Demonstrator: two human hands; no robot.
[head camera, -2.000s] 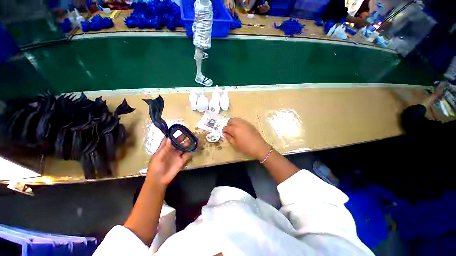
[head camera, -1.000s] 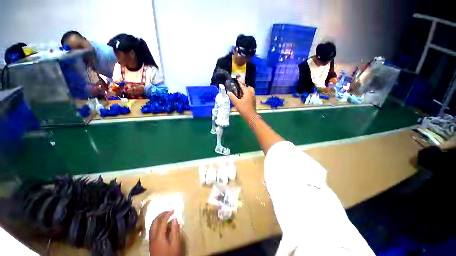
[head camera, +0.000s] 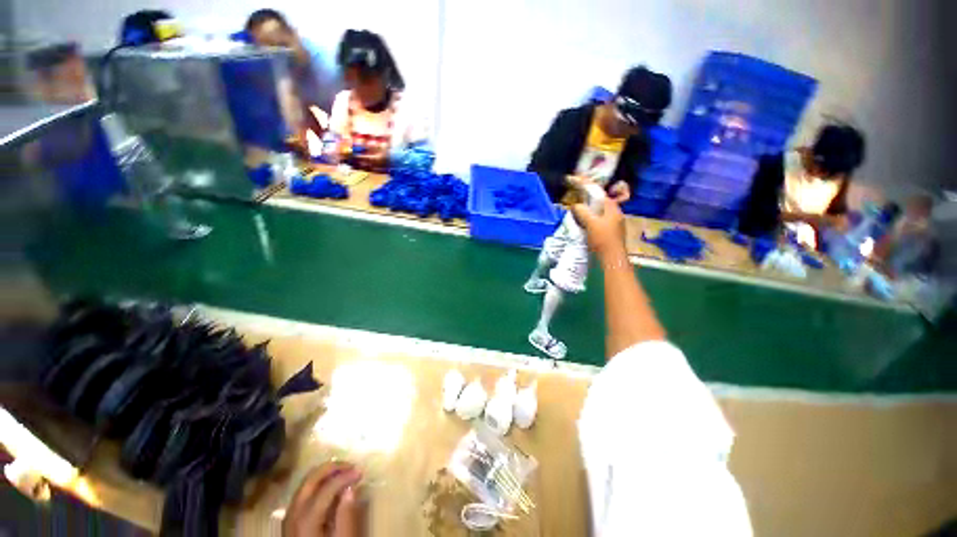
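Observation:
My right hand is stretched over the green belt, its fingers closed around the top of a pale figurine lower body with baggy shorts and sandals. The figurine looks tilted; its waist is hidden by the hand. No black part shows clearly in the hand. My left hand is low on the bench, cut off by the lower edge, fingers slightly curled and apart, with nothing visible in it. A heap of black parts lies at the left.
White bottles, a clear bag with thin sticks, and a white ring lie on the bench. A second figurine is on the belt at left. Opposite are a blue bin, blue parts and several people.
My right hand left the bag and reached across the belt with a black part, which no longer shows clearly. My left hand dropped to the bench. The view rose and tilted; a second figurine appeared at left.

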